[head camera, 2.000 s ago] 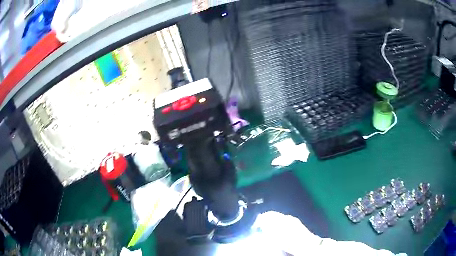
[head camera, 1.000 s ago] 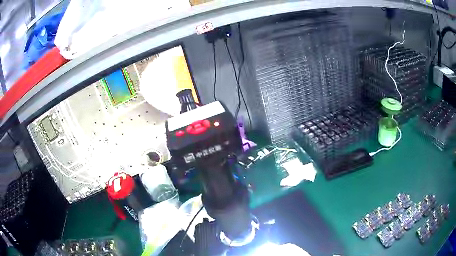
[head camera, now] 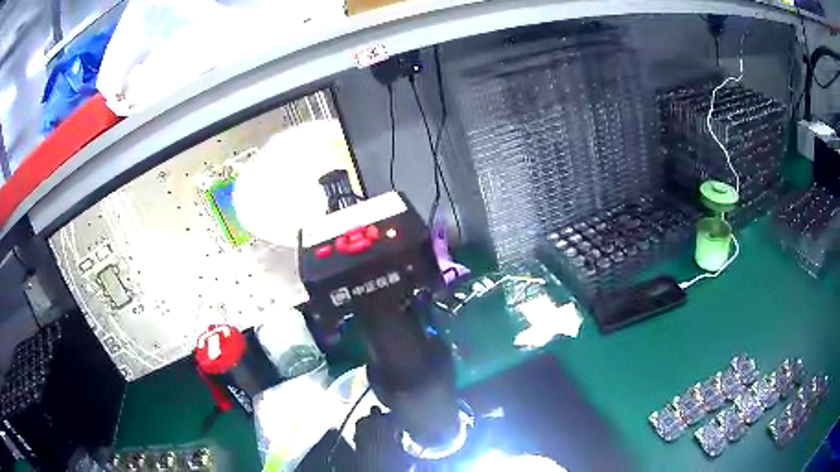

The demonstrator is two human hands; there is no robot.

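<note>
The black video microscope [head camera: 368,277] stands in front of me, its ring light [head camera: 437,433] glowing over the bottom edge. The tilted monitor [head camera: 157,240] shows a pale circuit board and part of a blue-green rectangle, partly covered by a large white glare. My right hand [head camera: 523,464] seems to be the overexposed white shape right of the ring light, cut off by the bottom edge; its fingers and anything in them are hidden. My left hand is not in view. Electronic modules [head camera: 705,401] lie in short rows on the green mat at right.
A blister tray with modules [head camera: 161,459] is cut off at lower left. A red-topped black bottle [head camera: 221,355] and clear jar [head camera: 290,346] stand left of the microscope. Behind are crumpled wipes [head camera: 548,321], a smartphone [head camera: 642,304], a green device [head camera: 712,241] and stacked trays [head camera: 612,244].
The view has tilted up since two seconds ago, so less of my white-covered right hand shows. The board image on the monitor has shifted, and the white glare covers more of the blue-green rectangle.
</note>
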